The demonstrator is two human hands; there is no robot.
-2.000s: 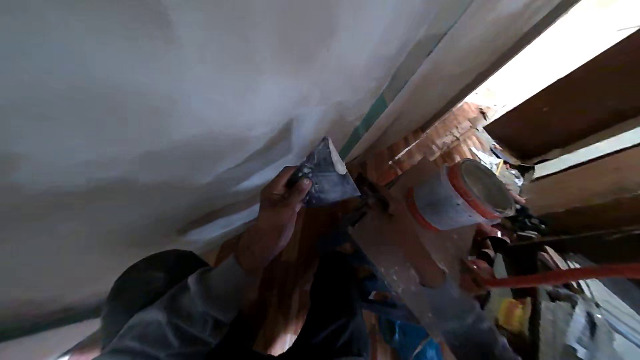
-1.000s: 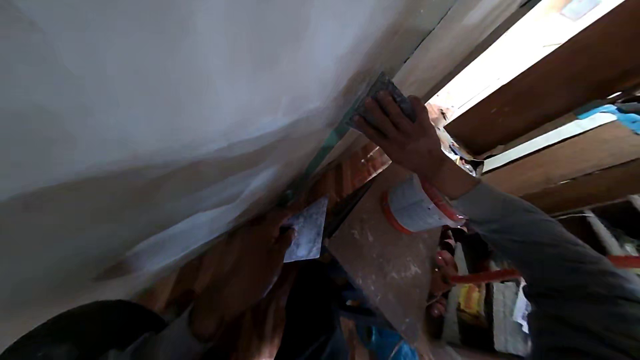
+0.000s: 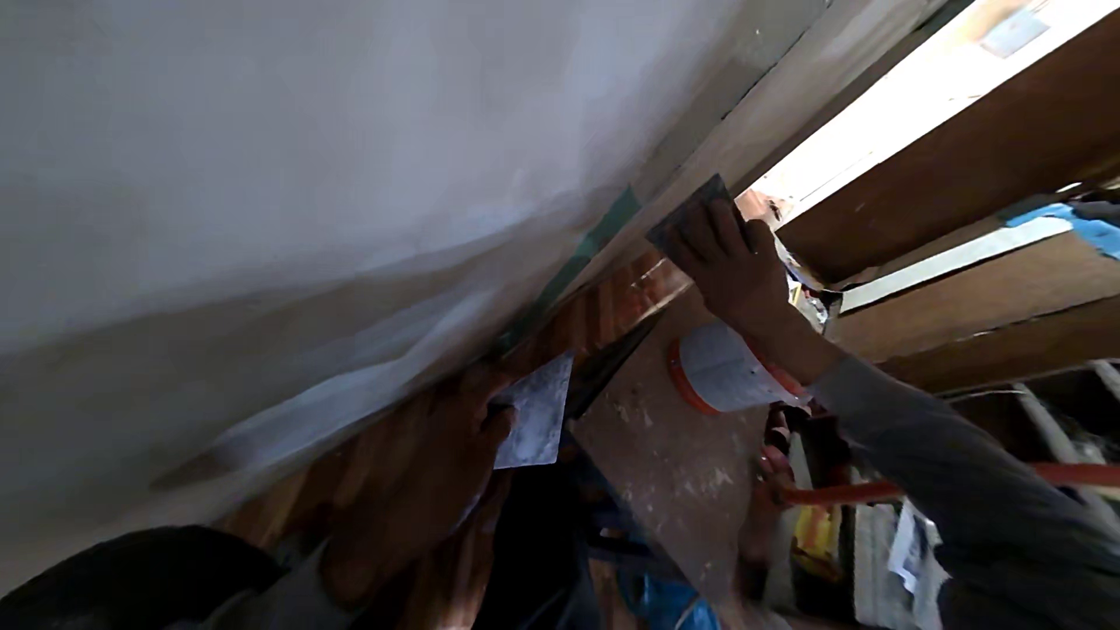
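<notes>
My right hand (image 3: 739,267) is stretched out at the upper right, its fingers spread over a dark, flat putty knife blade (image 3: 691,214) close to the wall (image 3: 350,157). Low at the centre, my left hand (image 3: 481,429) grips a wide, pale-smeared putty knife (image 3: 538,416); its handle is hidden in the fist. Along the wall's joint runs a green strip (image 3: 604,232), partly coated over. Below my right forearm, a white bucket with red bands (image 3: 722,367) rests on a brown board (image 3: 674,464). Smoother, lighter patches of filler show on the lower wall.
Dark wooden panels (image 3: 962,149) lie at the right beside a bright opening. A red bar (image 3: 884,493) crosses the clutter at lower right. Wooden flooring (image 3: 604,315) shows between wall and board, and blue plastic (image 3: 669,604) is at the bottom.
My right hand, low over the board two seconds ago, reached up to the green strip with its tool, which has since shifted a little off it. The left hand's putty knife has moved lower.
</notes>
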